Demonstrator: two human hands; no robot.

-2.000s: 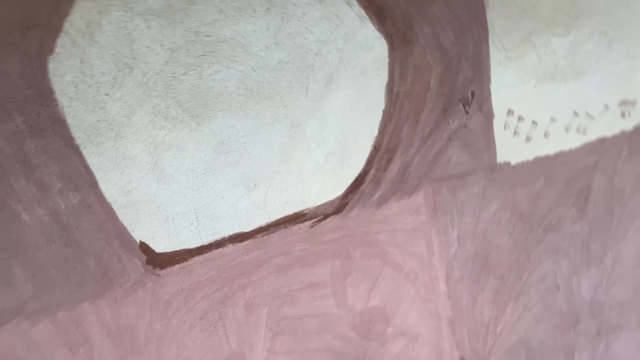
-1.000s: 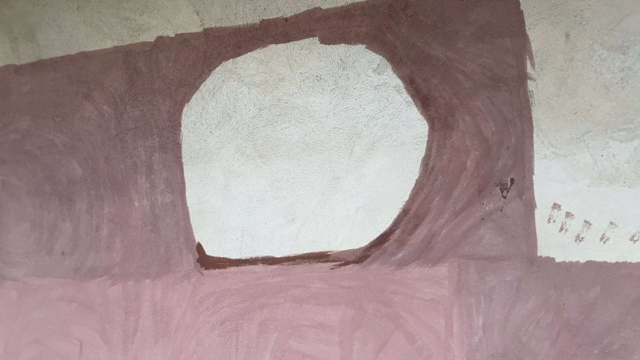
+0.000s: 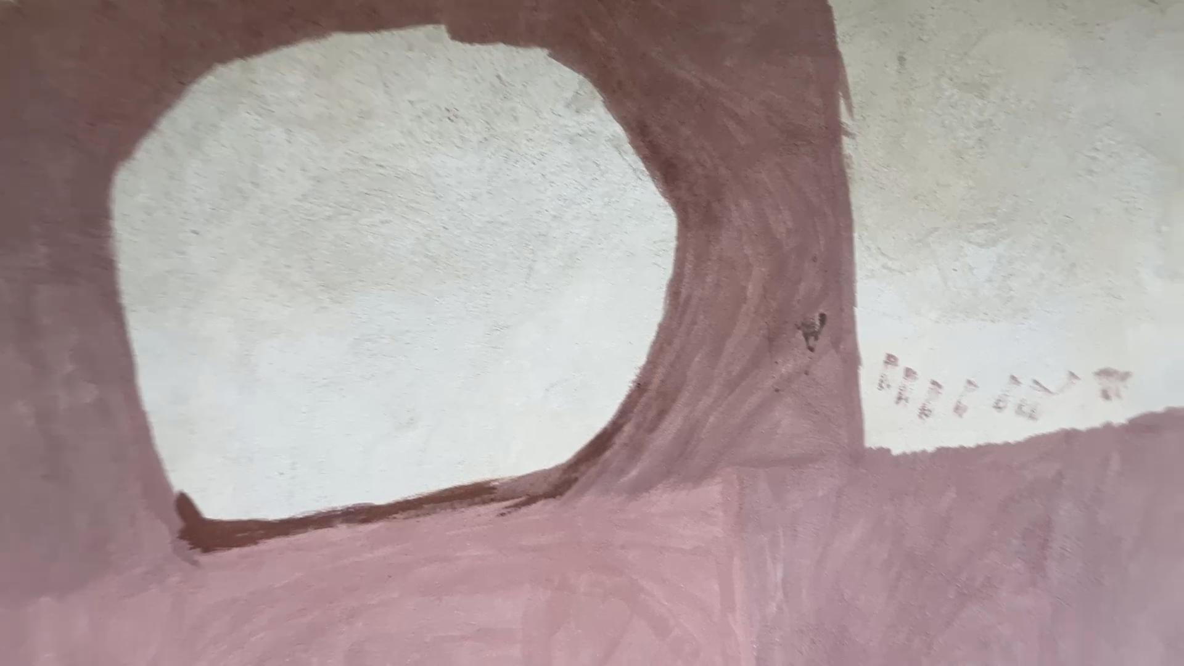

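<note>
Neither my left hand nor my right hand shows in the head view. A rough plastered wall fills it. Mauve-brown paint [image 3: 758, 185] surrounds a rounded, unpainted pale patch [image 3: 398, 277]. Along the patch's lower edge runs a darker brown paint stroke [image 3: 361, 518], thickest at the lower left corner. Lighter pink paint [image 3: 444, 610] covers the wall below it. No brush or paint container is in view.
Another pale wall area [image 3: 1008, 203] lies at the right, with small brownish marks [image 3: 953, 393] near its bottom edge. A dark smudge [image 3: 812, 330] sits on the mauve-brown band between the pale areas.
The view has shifted and tilted over the wall. On the wall itself nothing has plainly changed.
</note>
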